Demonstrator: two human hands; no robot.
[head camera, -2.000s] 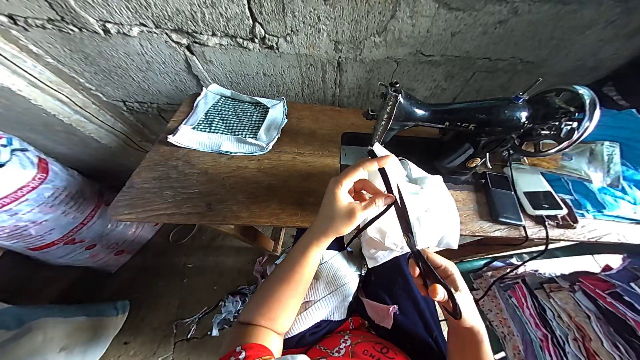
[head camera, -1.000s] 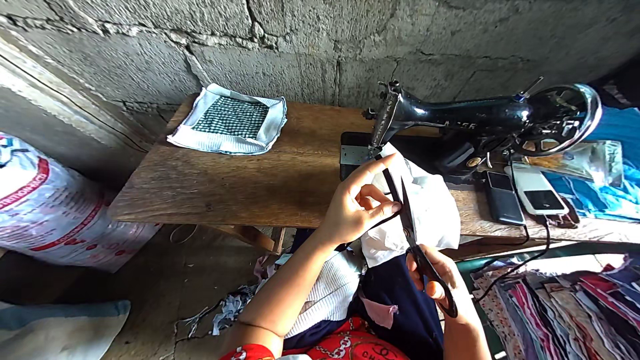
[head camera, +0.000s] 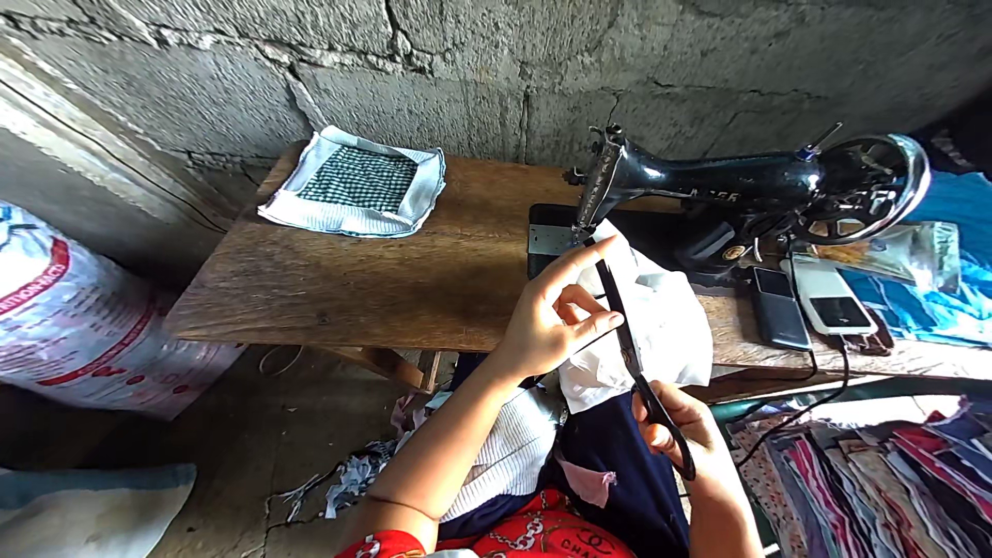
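My right hand (head camera: 678, 426) grips the handles of dark metal scissors (head camera: 629, 349), whose blades point up toward the sewing machine needle area. Beside the blades is my left hand (head camera: 562, 314), its thumb and fingertips bent toward each other near them; whether it pinches a thread or cloth edge cannot be told. White cloth (head camera: 670, 325) lies behind the scissors, hanging from the machine bed over the table edge. The black sewing machine (head camera: 713, 182) stands just beyond my hands. A ribbed white cloth (head camera: 515, 442) rests on my lap, with a pink scrap (head camera: 589, 480) near it.
On the wooden table (head camera: 349, 291) lies a stack of white-bordered checked cloth pieces (head camera: 360, 180). Two power banks or phones with cables (head camera: 779, 310) sit at right, near blue plastic (head camera: 930, 287). Folded fabric strips (head camera: 868, 480) are below. A printed sack (head camera: 93, 325) stands left.
My left hand's raised index finger and thumb have shifted slightly against the scissors. The scissors remain in my right hand, and the white cloth stays in about the same place.
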